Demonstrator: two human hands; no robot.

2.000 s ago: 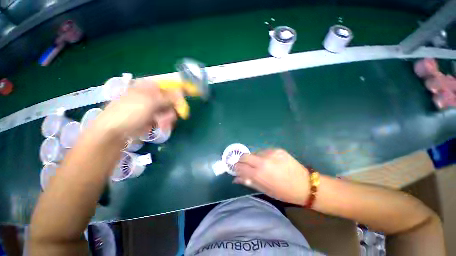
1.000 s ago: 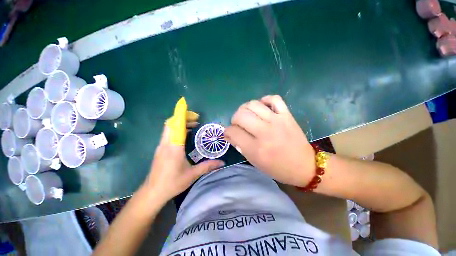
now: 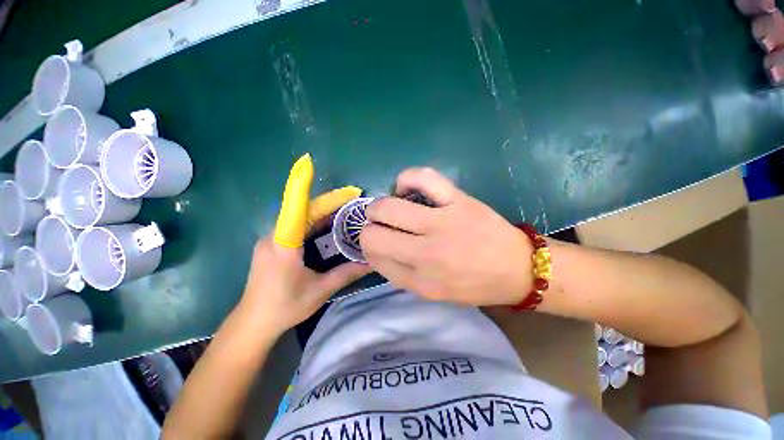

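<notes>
A white housing (image 3: 348, 230) with radial slots inside stands at the bench's near edge, its mouth towards me and its square tab to the left. My left hand (image 3: 297, 249), with yellow finger cots on two fingers, holds it from the left. My right hand (image 3: 430, 236) covers its right side, with fingertips at the mouth. A dark bit shows behind the right hand's fingers; I cannot tell what it is.
Several white housings (image 3: 146, 163) lie on their sides in a cluster at the left of the green bench (image 3: 395, 94). A white rail (image 3: 185, 39) runs behind. Pink housings (image 3: 769, 34) sit at the far right. More white housings (image 3: 617, 357) show below right.
My right hand has moved left over the housing, first away from its side and now covering part of its mouth. My left hand has closed around it. The view has shifted slightly to the right.
</notes>
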